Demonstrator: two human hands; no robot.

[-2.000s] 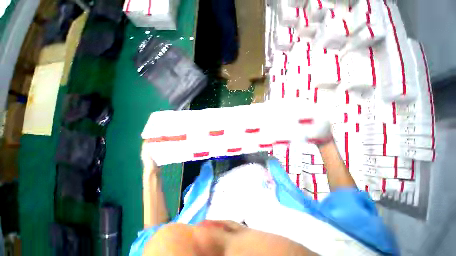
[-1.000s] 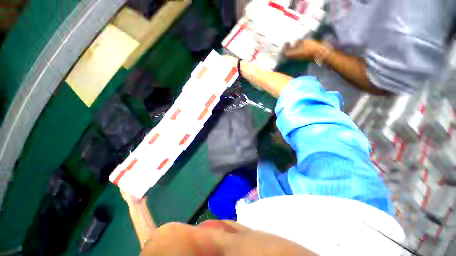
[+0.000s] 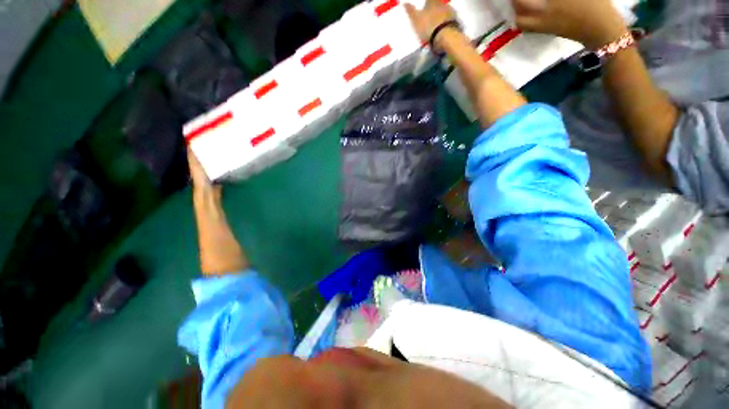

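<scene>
A row of white product boxes [image 3: 300,92] with broken red bands spans between my hands over the green bench. My left hand [image 3: 206,188] is at the row's lower left end, its fingers partly hidden by the boxes. My right hand [image 3: 432,22] grips the upper right end and wears a dark band at the wrist. A flat stack of dark grey mailers [image 3: 388,168], with white print near its upper edge, lies on the bench beneath and to the right of the row.
Another person's hand [image 3: 571,17] is beside white boxes [image 3: 531,60] at the upper right. Dark mailers [image 3: 192,64] lie along the bench's far left side. A dark rolled bundle [image 3: 117,287] lies lower left. Massed box stacks [image 3: 667,272] stand at the right. A blue stool [image 3: 352,275] shows below the bench edge.
The row of boxes has swung from in front of my body over to the bench. Since one second ago it has tilted flatter, and the other person's hand has come nearer my right hand.
</scene>
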